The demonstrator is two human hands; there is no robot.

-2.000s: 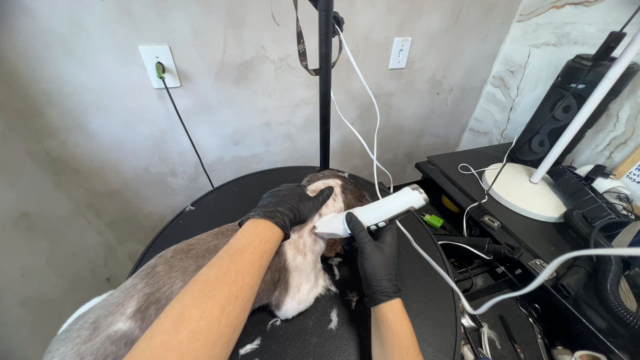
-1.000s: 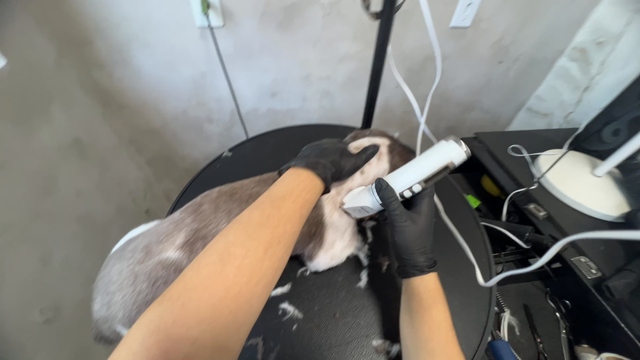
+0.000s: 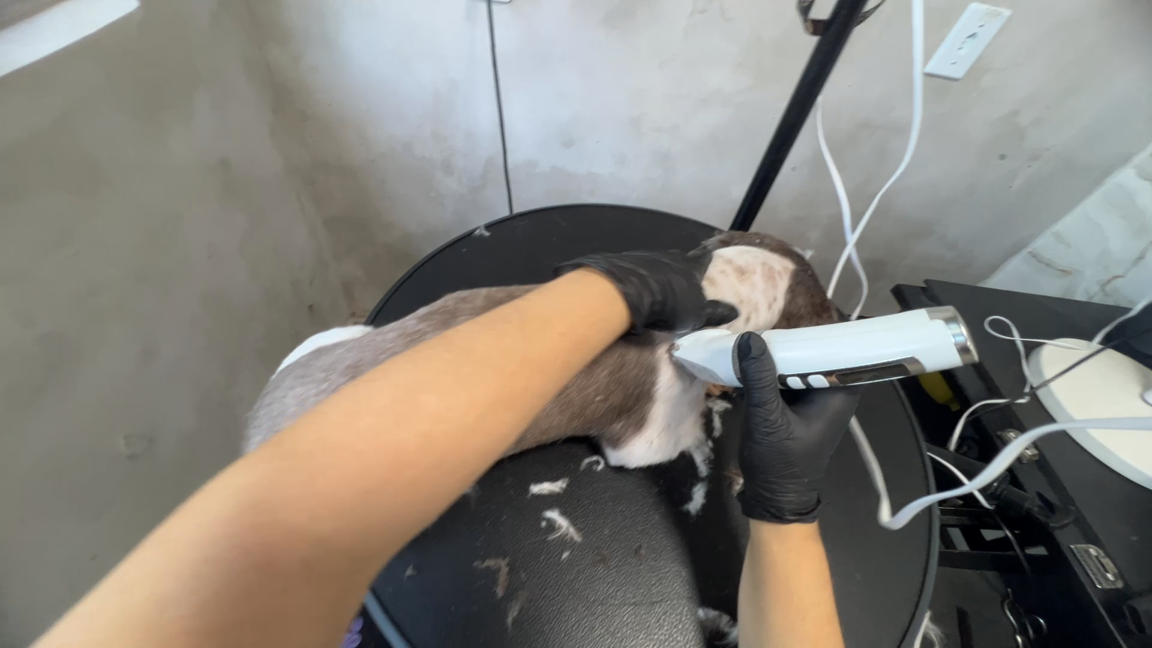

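A brown and white dog (image 3: 576, 396) with short-clipped hair lies on a round black grooming table (image 3: 576, 232), its head toward the right. My left hand (image 3: 661, 290), in a black glove, rests on the dog's neck beside a white patch, holding no tool. White electric hair clippers (image 3: 864, 346) are in my right hand (image 3: 787, 432), also gloved in black; their blade end touches the white fur at the neck and shoulder, just below my left hand. The dog's face is out of sight. Tufts of cut hair (image 3: 560, 524) lie on the table top.
A black upright pole (image 3: 796, 117) stands behind the table. White cords (image 3: 909, 135) hang beside it, and another cord loops at the right. A black side table (image 3: 990, 301) holds a round white lamp base (image 3: 1098, 405). The concrete-look wall is close behind.
The clippers, tilted up to the right a second ago, now lie nearly level. My left hand's fingers have come down closer to the blade. The view has turned and moved nearer.
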